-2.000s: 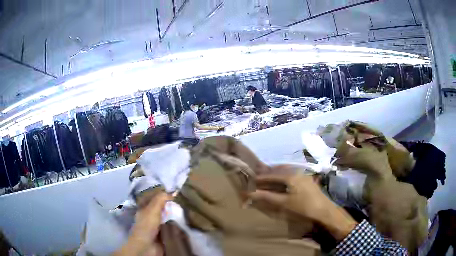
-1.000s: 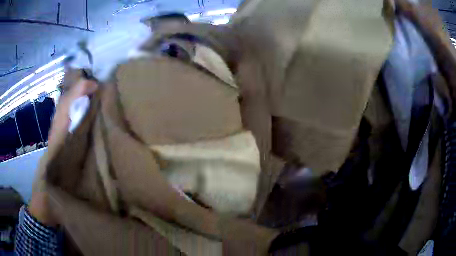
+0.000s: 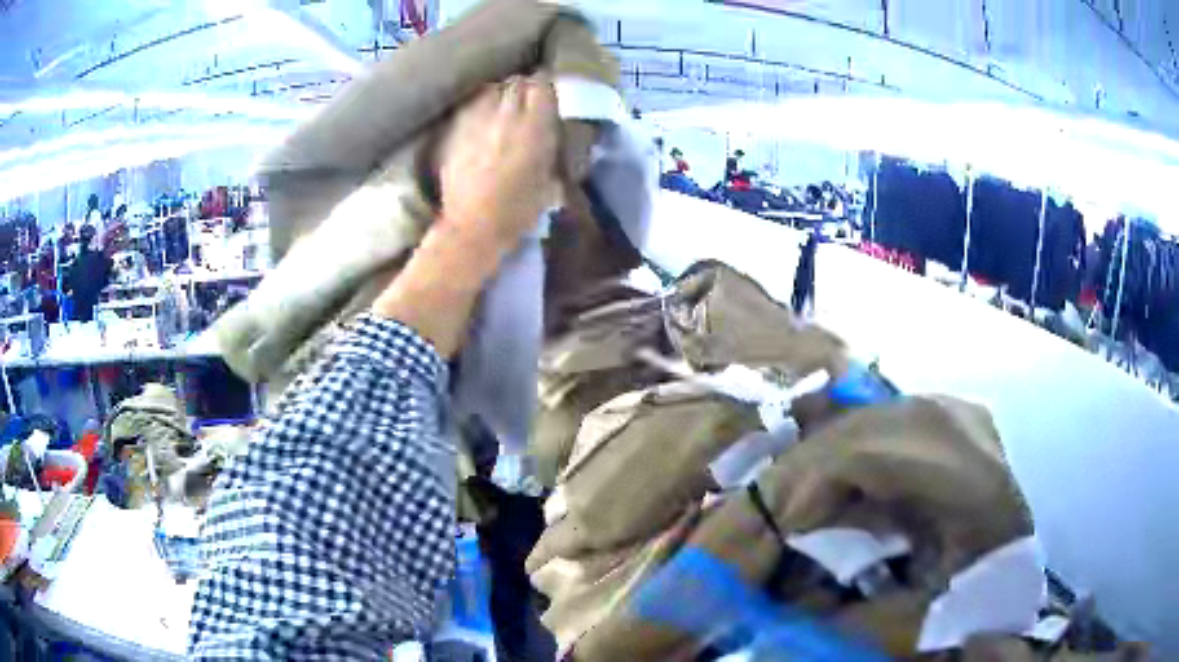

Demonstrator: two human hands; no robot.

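My left hand (image 3: 498,162) is raised at upper centre left, its checked sleeve coming from the bottom left. It is closed on a brown bundle (image 3: 375,123) of cloth pieces, which hangs over both sides of the hand with white pieces among the brown. More tied brown bundles (image 3: 647,485) lie in a pile at centre and lower right, with white strips and white pieces on them. A bright blue tie strip (image 3: 724,605) crosses the front of the pile. My right hand is not in view.
A long white partition (image 3: 996,401) runs along the right behind the pile. A white machine table (image 3: 116,582) stands lower left, with brown cloth (image 3: 149,427) near it. Sewing machines and hanging dark garments are further back.
The view has swung round to the pile and the sewing floor. The brown cloth that filled the view is now held up by my left hand. My right hand has left the view.
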